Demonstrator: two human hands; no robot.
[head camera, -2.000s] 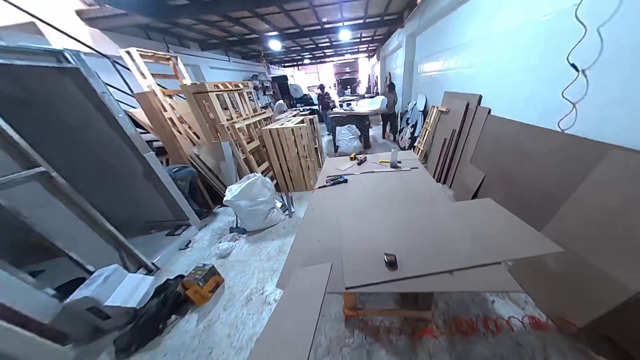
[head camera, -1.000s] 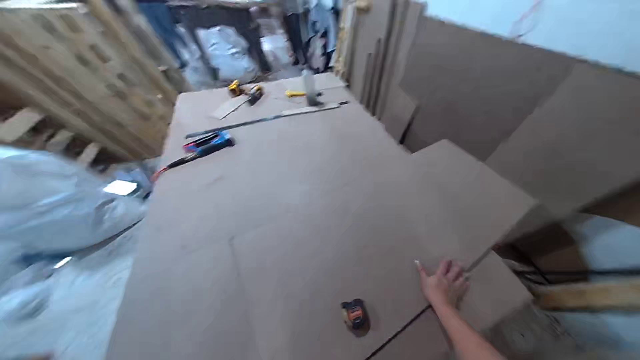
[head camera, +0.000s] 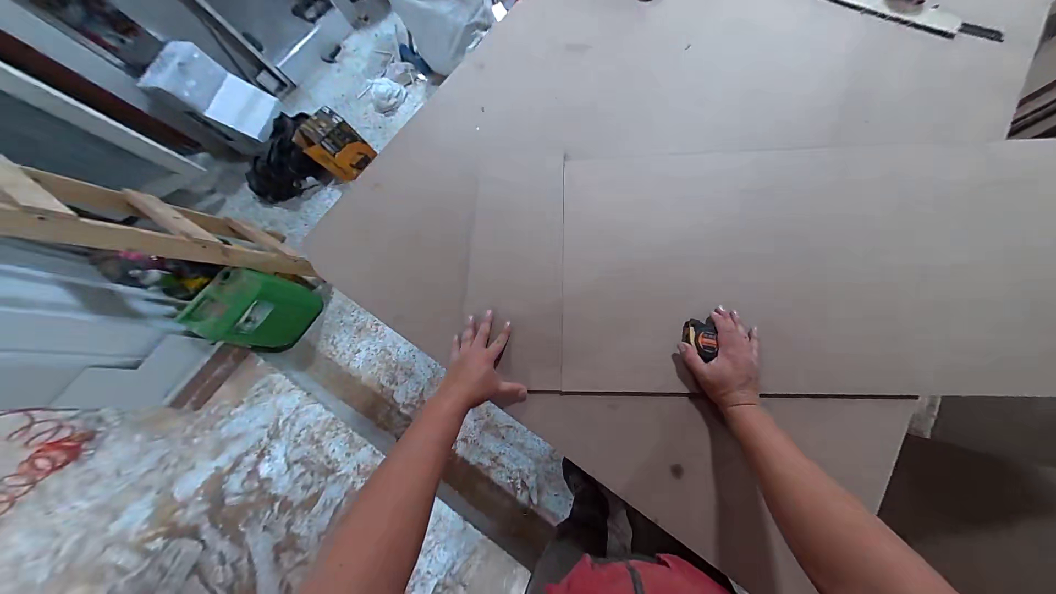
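Brown fiberboard sheets (head camera: 742, 223) lie overlapped in front of me, with a thin seam between two of the pieces. My left hand (head camera: 481, 360) rests on a narrow board piece with its fingers spread, near the corner of the stack. My right hand (head camera: 728, 355) is around the right side of a black tape measure (head camera: 701, 339), which sits on the larger upper sheet close to its near edge. Below that edge another sheet (head camera: 660, 454) sticks out toward me, with a dark spot on it.
A green plastic container (head camera: 253, 308) and a wooden frame (head camera: 148, 231) stand at the left. Behind them a yellow and black power tool (head camera: 337, 144) lies on the stained floor. A red coiled hose (head camera: 45, 462) is at the lower left.
Both hands now rest on the boards; one second ago only one hand showed, on the board to the right of the tape measure. The view has swung strongly toward the near left.
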